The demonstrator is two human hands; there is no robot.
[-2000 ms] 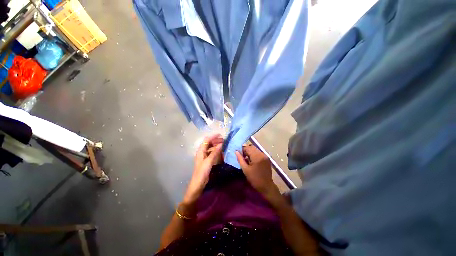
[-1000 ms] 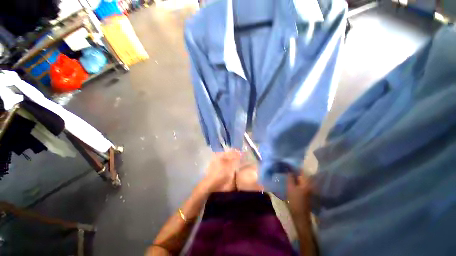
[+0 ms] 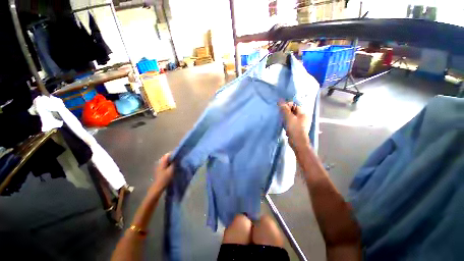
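A light blue shirt [image 3: 239,127] hangs in front of me from a dark hanger [image 3: 279,57] under a long dark rail. My left hand [image 3: 164,172] is at the left, holding the shirt's sleeve, which hangs down below the hand. My right hand [image 3: 294,120] is higher up, pinching the shirt's front edge below the collar. The picture is blurred; I cannot tell whether a small tool is in either hand.
The dark rail [image 3: 366,30] crosses the upper right. More blue garments [image 3: 417,188] hang close at right. A white garment [image 3: 91,142] drapes over a table at left. A blue bin [image 3: 329,62] stands beyond the shirt. A metal bar [image 3: 286,227] runs near my knees.
The view has tilted up. My hands have left the cuff over my lap and moved apart, the left out to the left, the right up to the front edge. The shirt is now spread and turned.
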